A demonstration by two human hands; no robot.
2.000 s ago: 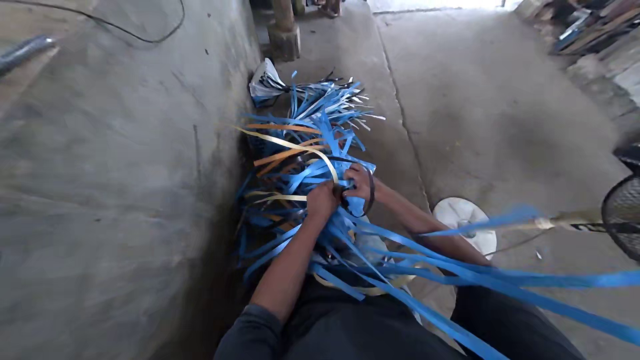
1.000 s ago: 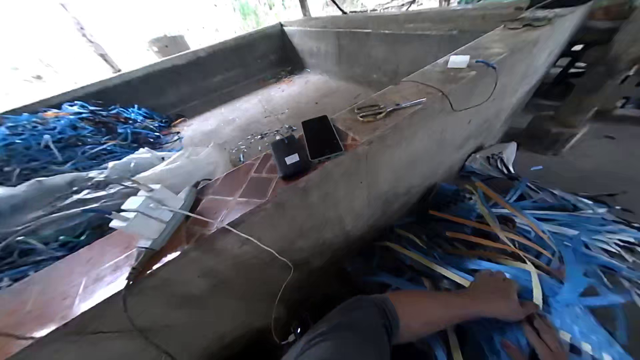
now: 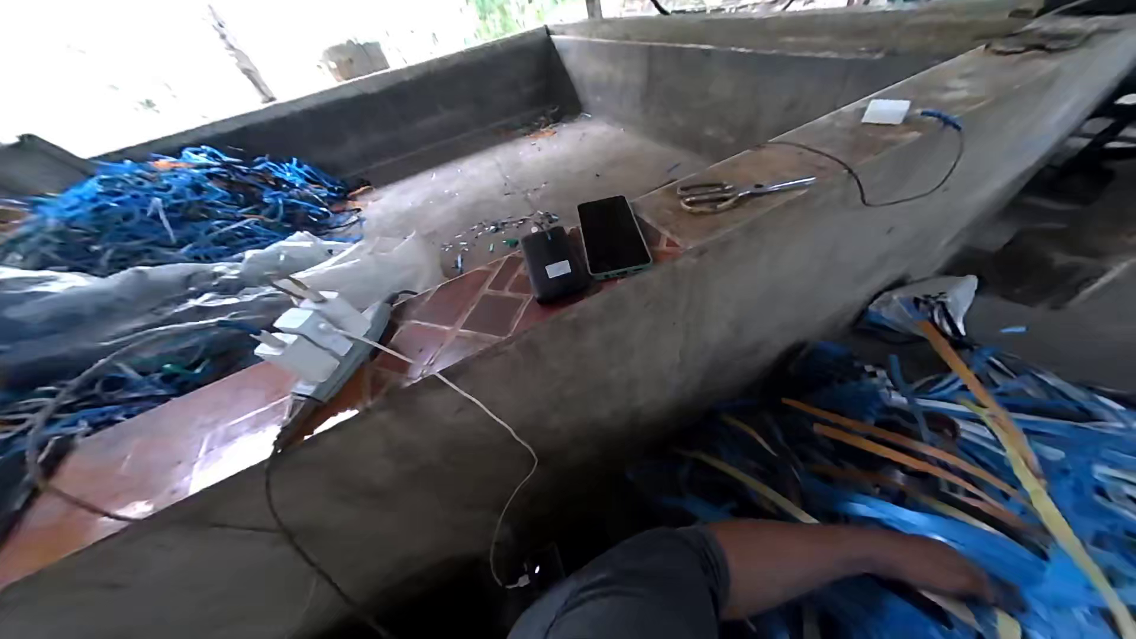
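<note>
My left hand [image 3: 963, 577] lies low on the right, over a heap of blue plastic strapping strips [image 3: 887, 524] with orange strips [image 3: 923, 457] and yellow strips [image 3: 1047, 506] among them. Its fingers are blurred and partly hidden, so what they hold cannot be told. My right hand is out of view. On the ledge beyond are a dark smartphone [image 3: 614, 236], a black box-shaped device [image 3: 554, 264] and metal scissors [image 3: 744, 192].
A concrete wall [image 3: 674, 342] runs diagonally beside the heap. A power strip with white chargers [image 3: 324, 342] sits on its tiled top, with cables hanging down. Behind it, a concrete basin [image 3: 497, 169] holds tangled blue strips [image 3: 177, 209] and plastic sheeting [image 3: 231, 275].
The view has swung left to the ledge and basin. My right hand, seen at the strips two seconds ago, is out of view now.
</note>
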